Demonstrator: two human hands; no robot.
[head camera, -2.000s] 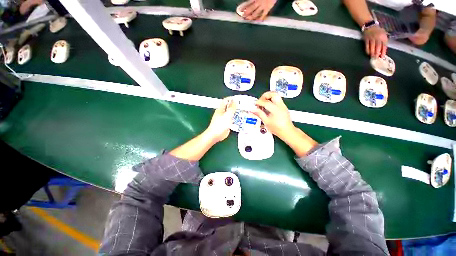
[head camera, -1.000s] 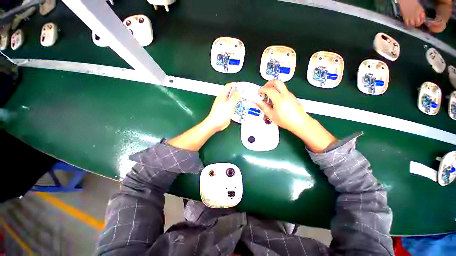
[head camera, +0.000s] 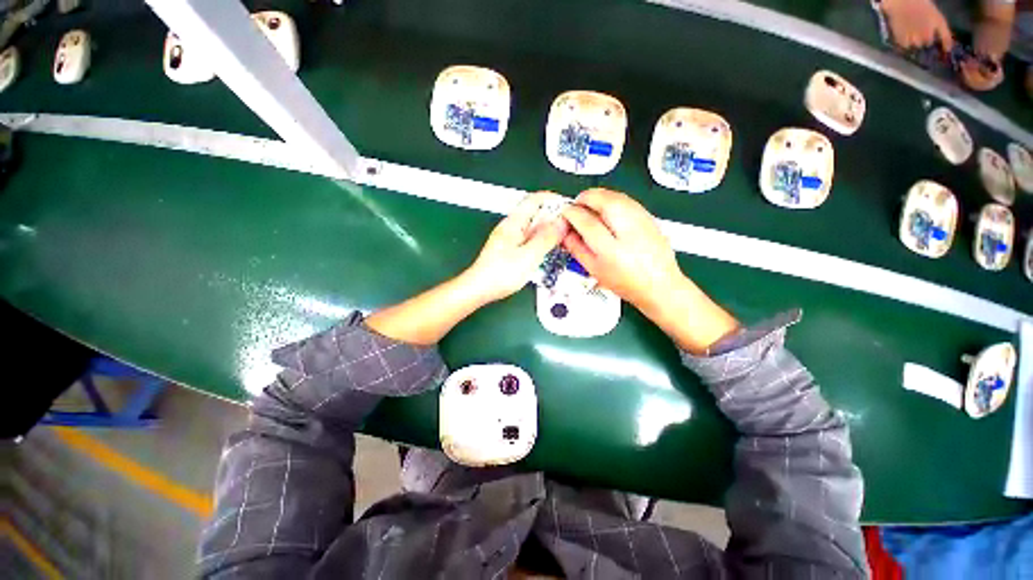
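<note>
My left hand (head camera: 515, 249) and my right hand (head camera: 623, 246) meet at the far side of a back housing with blue circuit board (head camera: 555, 270). They cover most of it, and the fingers come together over its far part; what is between the fingertips is hidden. A front cover (head camera: 579, 314) lies on the worktop just nearer to me, partly under or against the housing. Another white cover (head camera: 488, 415) with dark round openings lies near the worktop's front edge.
Several open back housings (head camera: 586, 133) lie in a row on the green belt beyond the pale rail (head camera: 453, 189). A white post (head camera: 266, 91) slants at the left. A white strip (head camera: 933, 383) and tilted housing (head camera: 990, 380) lie at the right. Another person's hands (head camera: 918, 25) show top right.
My hands have closed together over the housing, hiding more of it. The units on the belt have shifted left in the picture, and the view has moved slightly.
</note>
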